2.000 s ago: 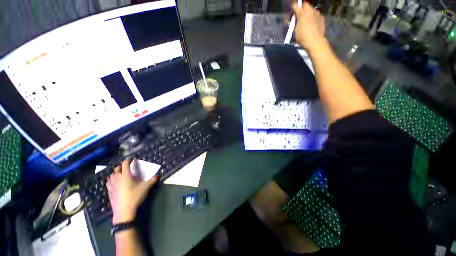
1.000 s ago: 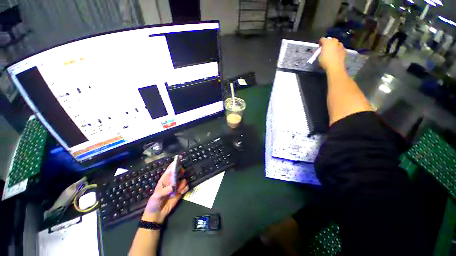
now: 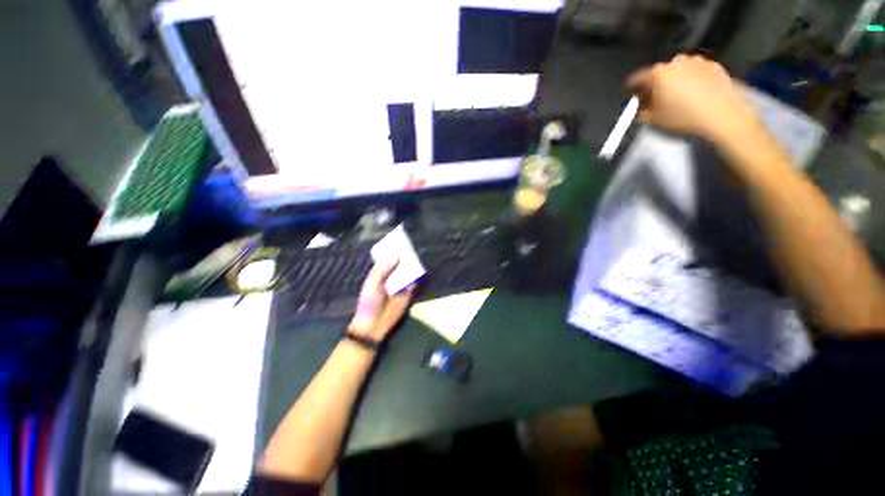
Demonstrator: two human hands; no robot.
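My left hand [image 3: 381,302] holds a small white paper slip [image 3: 398,260] over the lower edge of the black keyboard [image 3: 325,274]. My right hand [image 3: 687,95] is above the far end of the tall stack of white panels [image 3: 645,232] and holds a white marker pen [image 3: 620,127] that points down and left. A dark piece lies on top of the stack, partly hidden by my right forearm. The frame is blurred.
The monitor [image 3: 340,87] stands behind the keyboard. A drink cup [image 3: 537,184], an angled paper slip [image 3: 454,312] and a small black device [image 3: 448,363] are on the desk. A clipboard [image 3: 209,358] with a phone [image 3: 163,449] is left. Green panels [image 3: 160,170] stand far left.
The view has swung left, so the desk things sit further right in the picture. The slip in my left hand now shows its flat face. My right hand still holds the pen over the stack.
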